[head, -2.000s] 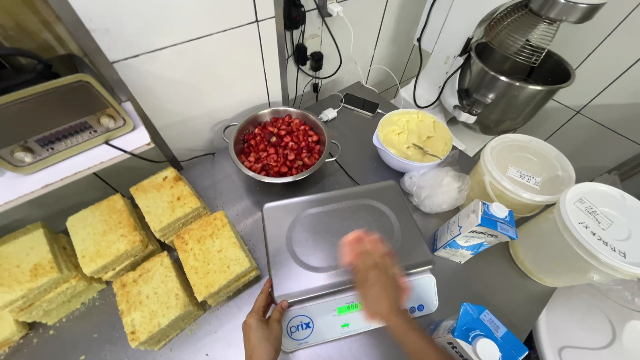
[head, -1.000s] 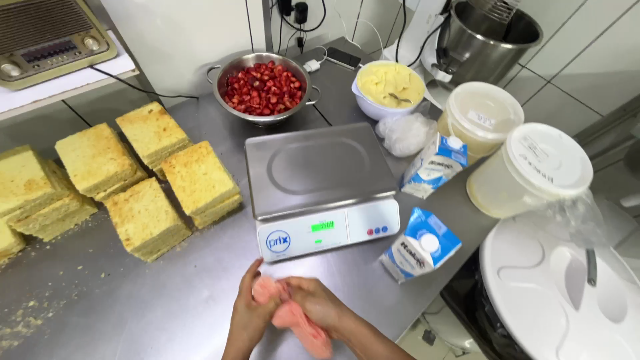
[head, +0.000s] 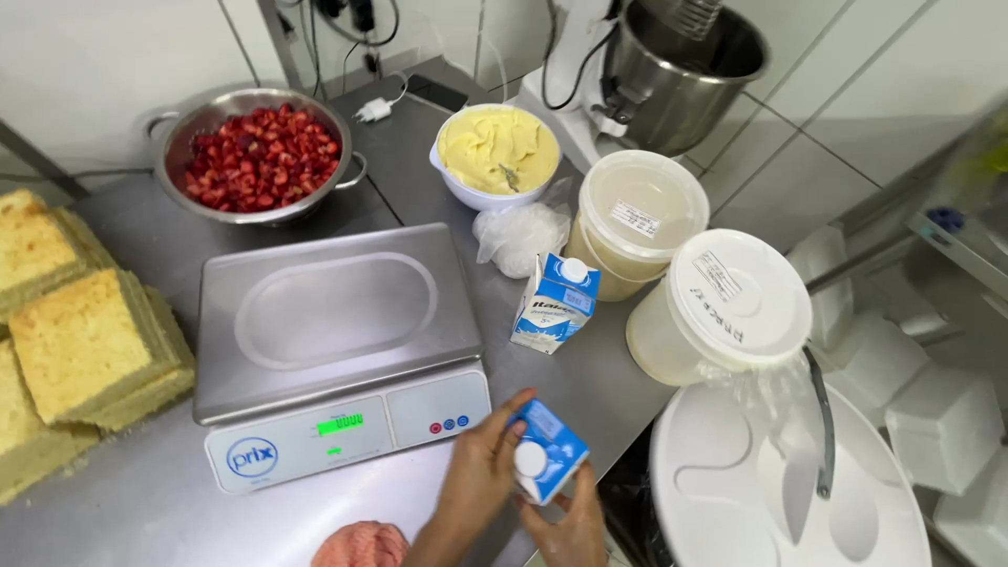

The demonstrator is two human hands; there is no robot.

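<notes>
Both hands hold a blue-and-white carton with a white cap [head: 551, 449] at the counter's right front edge. My left hand [head: 492, 457] grips its left side, and my right hand [head: 563, 512] has hold of its lower right side. A Prix digital scale [head: 339, 315] with a bare steel platform and lit green display stands to the left. In front of the scale lies a crumpled pink cloth [head: 362, 543], partly cut off by the frame. A second blue-and-white carton [head: 555, 303] stands upright behind the held one.
Stacked yellow sponge cake pieces [head: 87, 346] lie at left. Behind the scale are a steel colander of chopped strawberries [head: 264, 161], a bowl of yellow cream [head: 500, 150] and a plastic bag [head: 524, 236]. Lidded tubs [head: 642, 205], a mixer bowl [head: 685, 79] and a large white lid [head: 787, 488] stand right.
The pink cloth has been let go and lies on the counter. Both hands have moved right and taken hold of the nearer carton. The view has shifted.
</notes>
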